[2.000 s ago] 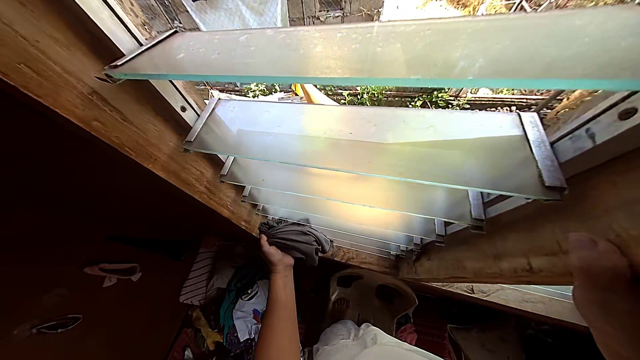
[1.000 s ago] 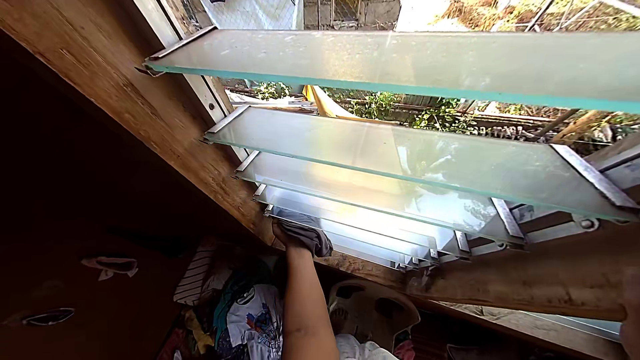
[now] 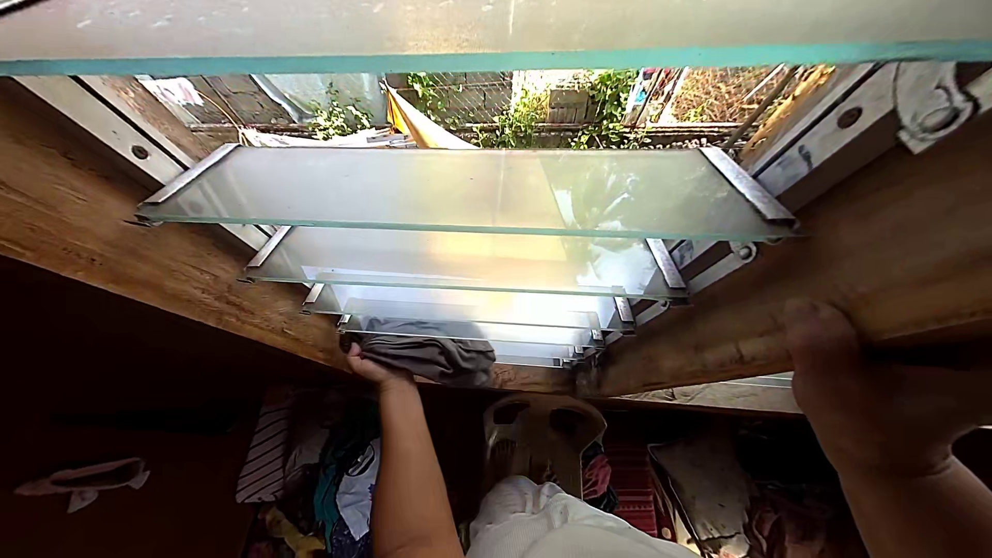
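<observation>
My left hand (image 3: 376,366) holds a dark grey cloth (image 3: 434,355) at the left end of the lower glass louvre slats. Part of the cloth lies behind or under a translucent slat, and some fingers are hidden by it. Larger frosted slats (image 3: 465,190) in metal end clips rise above, tilted within the wooden window frame (image 3: 178,279). At the right, my right hand (image 3: 833,380) rests against the wooden jamb (image 3: 744,341), its thumb side on the wood and its other fingers lost in shadow.
Below stands a plastic chair (image 3: 542,434). Piled clothes (image 3: 349,480) lie to its left, and a red striped cloth (image 3: 629,484) lies to its right. A metal louvre lever (image 3: 934,105) is at the upper right. Plants and a block wall show outside.
The view has shifted and the slats look nearer. My left hand remains at the lower left slats with the cloth. More of my right hand shows on the jamb.
</observation>
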